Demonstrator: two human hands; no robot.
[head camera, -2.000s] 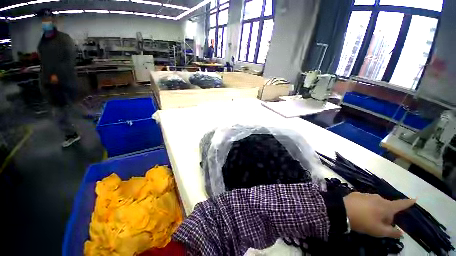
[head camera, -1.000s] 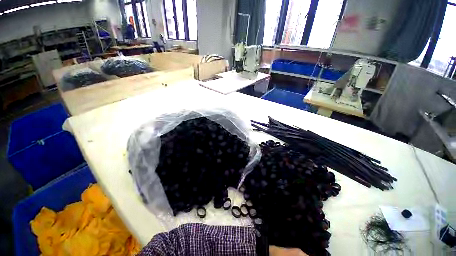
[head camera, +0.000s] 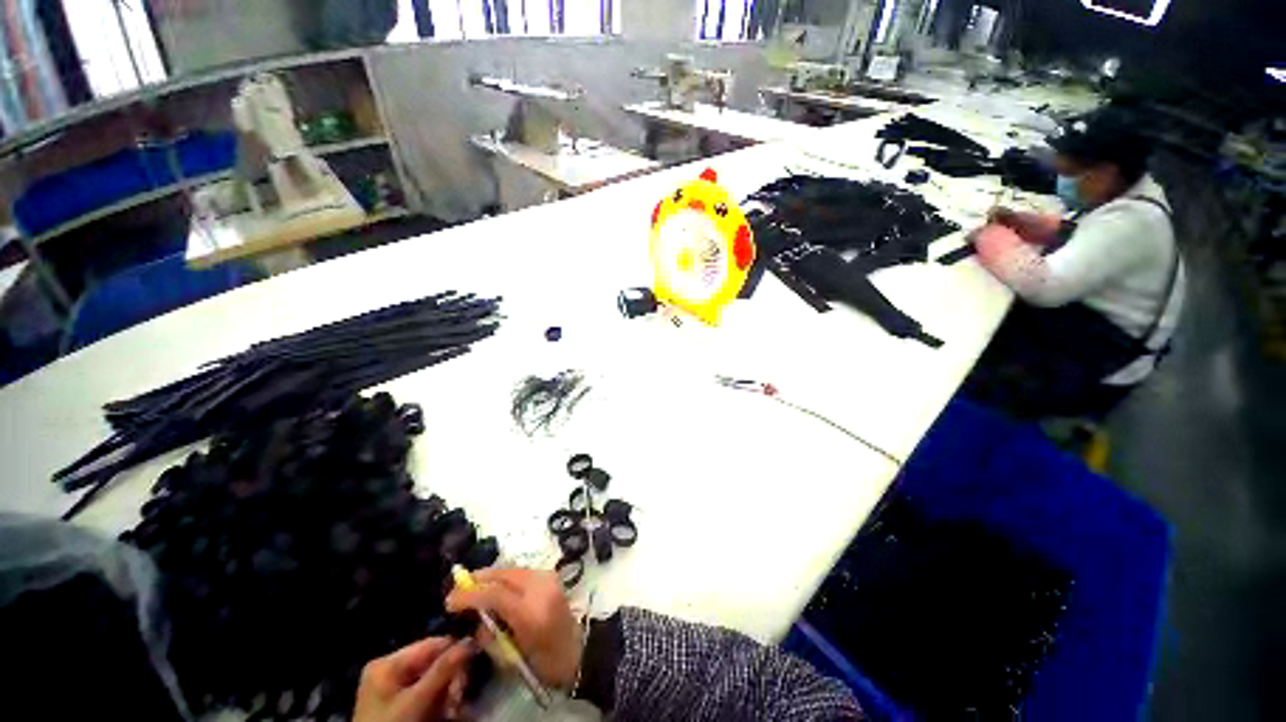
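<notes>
Many small black loops lie in a heap (head camera: 282, 536) at the left front of the white table. My right hand (head camera: 529, 621) holds a slim yellow and whitish pen-like tool (head camera: 511, 652), slanting down to the right. My left hand (head camera: 412, 683) is at the bottom edge with fingertips pinched on a small black loop (head camera: 466, 628), partly hidden between the hands. A loose cluster of black loops (head camera: 592, 525) lies right of the heap. A dark thread tangle (head camera: 550, 401) lies behind it.
Black strips (head camera: 296, 358) lie behind the heap, a clear bag (head camera: 85, 578) at far left. A yellow chick-shaped fan (head camera: 702, 254), black garment pieces (head camera: 846, 233) and a corded metal tool (head camera: 748, 384) are farther back. A masked person (head camera: 1114, 254) works at right, near a blue bin (head camera: 1128, 564).
The view has swung right, from the bag and orange pieces to the loop heap and coworker. My right hand with the tool and my left hand at a loop now show.
</notes>
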